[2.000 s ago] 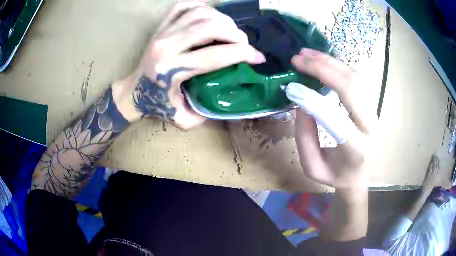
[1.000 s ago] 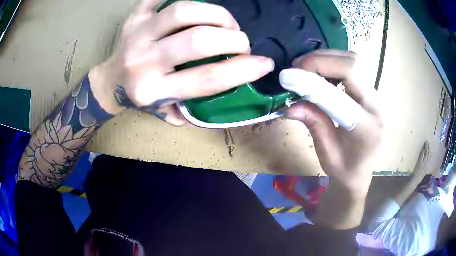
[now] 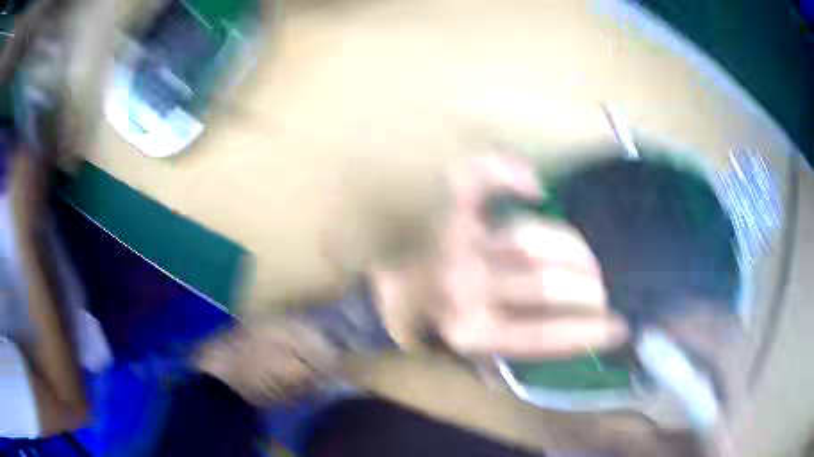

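Note:
The frame is strongly blurred. A green oval housing [image 3: 652,241] with a dark recess and pale rim lies at the right of the view, open side up. My left hand [image 3: 518,277] holds its left side, fingers over the rim and recess. My right hand [image 3: 705,375] is at its lower right edge, with a white finger cot [image 3: 683,370] on one finger. The right hand is smeared by blur, but its fingers are at the rim. Whether a small part is between them cannot be told.
Another green housing with a whitish end [image 3: 156,116] is at the upper left. A pile of small fittings [image 3: 751,201] lies right of my housing on the cardboard cover [image 3: 357,80]. Another person's arm [image 3: 45,303] is at the left edge. A green strip [image 3: 161,236] borders the bench.
The view has swung left, so my hands and the housing now appear lower and further right. The second housing and the other person's arm have come into view at left. Both hands remain on the housing.

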